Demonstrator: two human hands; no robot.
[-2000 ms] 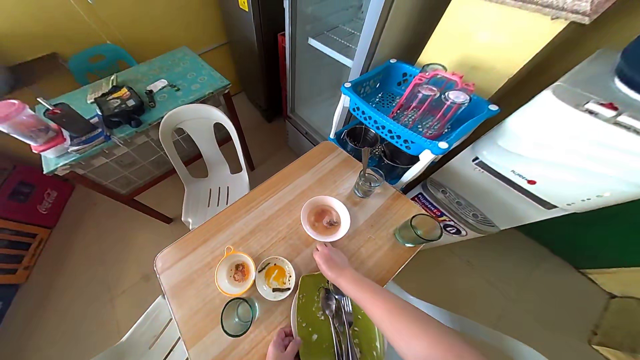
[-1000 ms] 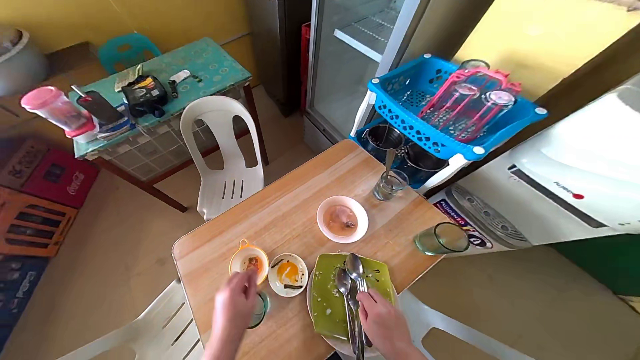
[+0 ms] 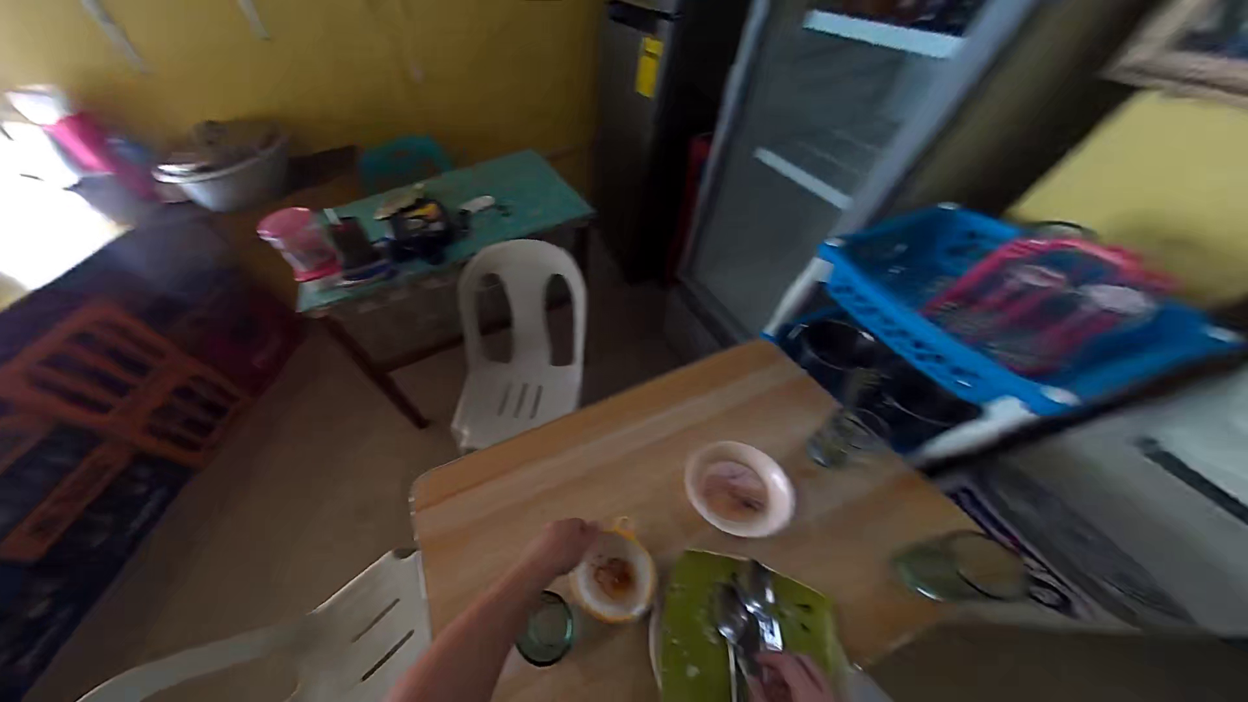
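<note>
My left hand (image 3: 570, 546) grips the left rim of a small orange-rimmed white bowl (image 3: 636, 606) holding brownish food remains. A dark green-tinted glass (image 3: 545, 629) stands beside my left forearm. At the bottom, my right hand (image 3: 795, 678) is closed around spoon handles on a green square plate (image 3: 692, 624) with food scraps, which lies over a paler plate. Metal spoons (image 3: 756, 590) rest there, bowls pointing away from me. Beyond the plate sits a white bowl (image 3: 777, 492) with cloudy pinkish liquid. The dish with yellow food is not visible.
A clear glass (image 3: 846, 437) with a utensil and a greenish glass (image 3: 960, 567) stand on the wooden table (image 3: 517, 468). Past its right edge is a blue plastic rack (image 3: 897, 322) with glassware. White plastic chairs (image 3: 522, 341) stand at the far and left sides.
The orange-rimmed bowl has moved right, up beside the green plate, where the dish with yellow food was. My left hand has shifted to its left rim. The view has swung left.
</note>
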